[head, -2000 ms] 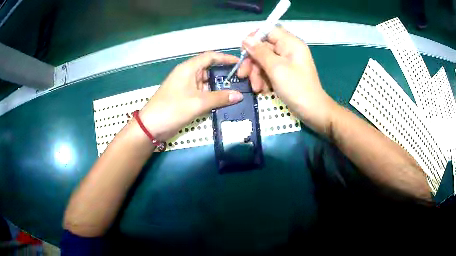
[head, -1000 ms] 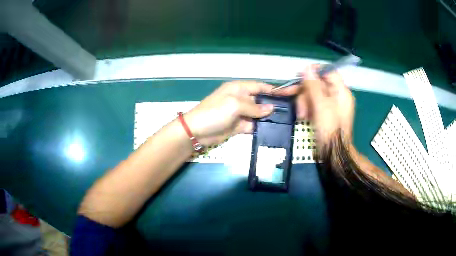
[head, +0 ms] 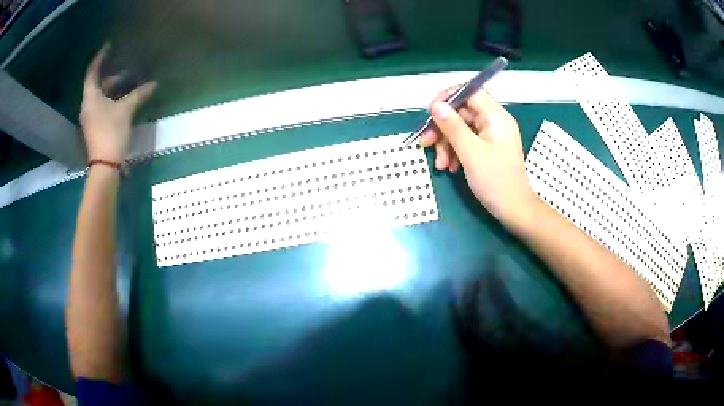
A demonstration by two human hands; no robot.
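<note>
The white backing sheet (head: 262, 202) with rows of dark dots lies on the green bench, glare over its lower right. My right hand (head: 476, 143) holds the tweezers (head: 468, 86) like a pen, with the tip at the sheet's upper right corner. A tiny pad at the tip is too small to make out. My left hand (head: 109, 127), with a red bracelet at the wrist, is beyond the white rail at the upper left, fingers spread around a blurred dark shape (head: 131, 73). Whether it grips this shape is unclear.
Spare dotted sheets (head: 599, 214) lie fanned at the right, one strip crossing the white rail (head: 317, 99). Two dark housings (head: 373, 45) (head: 500, 49) lie on the green surface beyond the rail. Another dark item (head: 665, 44) lies at the upper right. A grey post stands at the left.
The housing is gone from over the sheet. My left hand has moved from it to the far upper left, beyond the rail. My right hand has brought the tweezers to the sheet's upper right corner.
</note>
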